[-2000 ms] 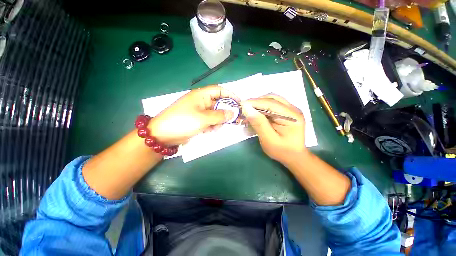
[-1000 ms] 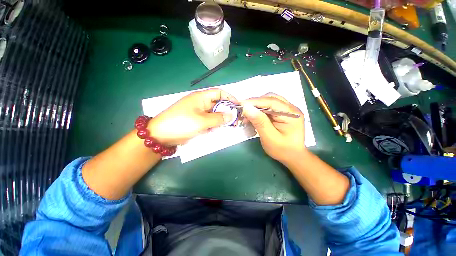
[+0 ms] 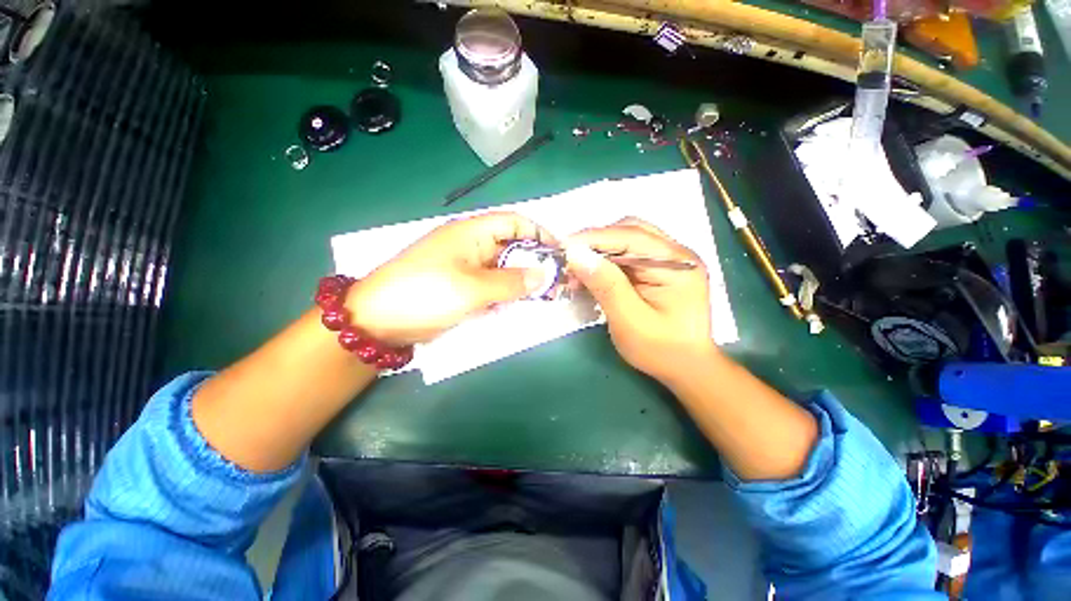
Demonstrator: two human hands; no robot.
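Observation:
My left hand [image 3: 429, 284], bare with a red bead bracelet at the wrist, holds a small round housing [image 3: 531, 268] with a white centre and a dark ring between thumb and fingers. My right hand [image 3: 644, 296] is bare and holds slim metal tweezers [image 3: 658, 263] between thumb and fingers, just right of the housing. The tweezer tip is at the housing's right edge, largely hidden by my fingers; I cannot tell if it grips anything. Both hands are over white sheets [image 3: 693, 217] on the green bench.
A white pump bottle [image 3: 493, 112] stands behind the hands, a thin dark stick [image 3: 498, 170] beside it. Two black discs [image 3: 324, 127] lie back left. A brass-coloured rod tool [image 3: 758, 247] lies right. Beyond are wipes in a dark holder [image 3: 851, 176]. Stacked clear ridged trays [image 3: 82, 270] stand left.
Both hands stay nearly in place, with slight finger shifts. The tweezers have tilted a little flatter. The view has shifted slightly.

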